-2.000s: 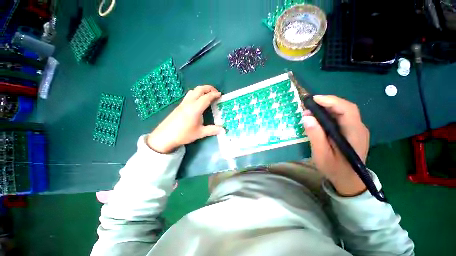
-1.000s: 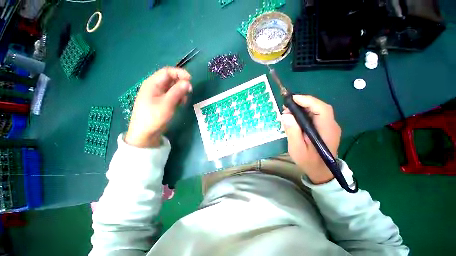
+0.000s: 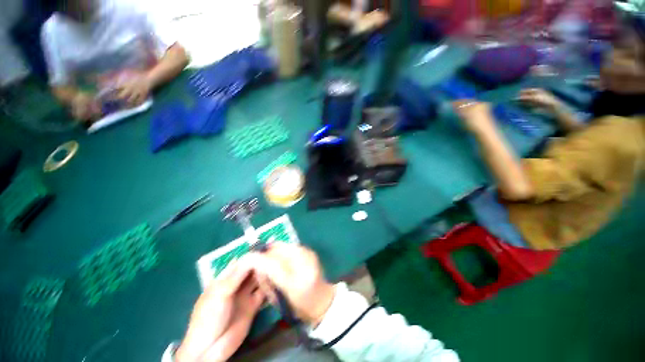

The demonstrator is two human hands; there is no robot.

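The picture is blurred. My right hand (image 3: 300, 279) holds the soldering iron (image 3: 284, 305), its black handle slanting down to the right and its cable looping over my sleeve. My left hand (image 3: 223, 305) is close beside it, fingers curled; whether it holds anything cannot be told. Both hands are over the green PCB panel (image 3: 228, 256) on its white pad (image 3: 205, 271) and hide much of it. A pile of tiny dark components (image 3: 240, 208) lies just beyond the pad. Dark tweezers (image 3: 185, 211) lie left of the pile.
A yellowish-rimmed roll or tin (image 3: 284, 185) and the black soldering station (image 3: 331, 166) stand beyond the pad. Green panels (image 3: 119, 263) lie at left, blue sheets (image 3: 185, 126) farther back. One person (image 3: 106, 49) sits at far left, another (image 3: 576, 184) at right beside a red stool (image 3: 463, 263).
The view has swung up and right, bringing other people into sight. My left hand has moved from beside the panel to my right hand. The iron is still in my right hand.
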